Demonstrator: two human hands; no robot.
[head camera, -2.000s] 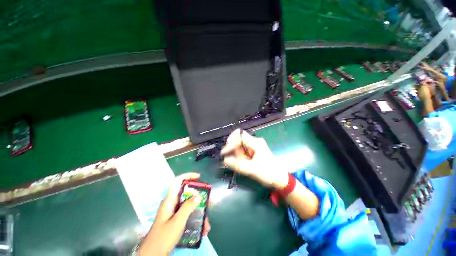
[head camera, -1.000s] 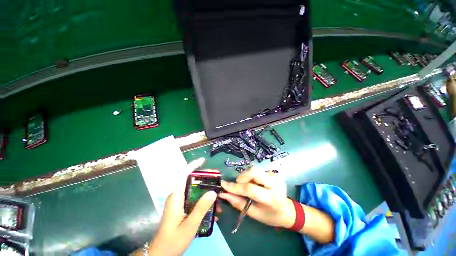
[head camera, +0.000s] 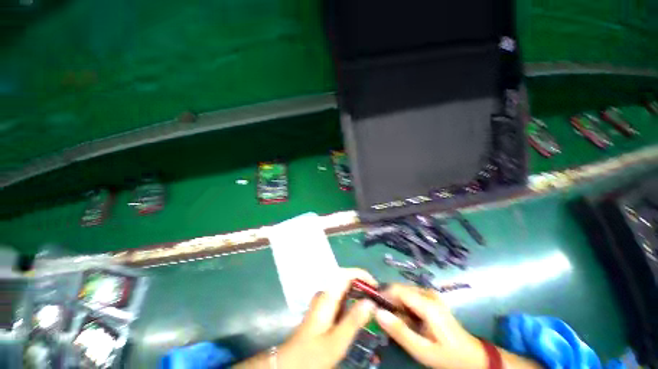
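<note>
A half-assembled phone body (head camera: 366, 339) with a red rim is held low in front of me, over the lower end of the white paper sheet (head camera: 306, 256). My left hand (head camera: 335, 324) is closed around its left side. My right hand (head camera: 426, 324) is at its upper right edge, thumb and fingers on the phone. Both hands cover much of it, and the image is blurred. I cannot make out tweezers or a small part in the right hand. A heap of black small parts (head camera: 422, 241) lies on the bench just beyond the hands.
A large black parts tray (head camera: 426, 155) lies over the edge of the green belt (head camera: 209, 180). Other phones (head camera: 273, 182) lie on the belt, left and right of it. A clear blister tray (head camera: 137, 299) holds phones at left. A second black tray (head camera: 613, 267) is cut off at right.
The view has turned left, so the scene sits further right and more of the blister tray shows. My hands are closer together around the phone, which is tilted more. The tweezers no longer show.
</note>
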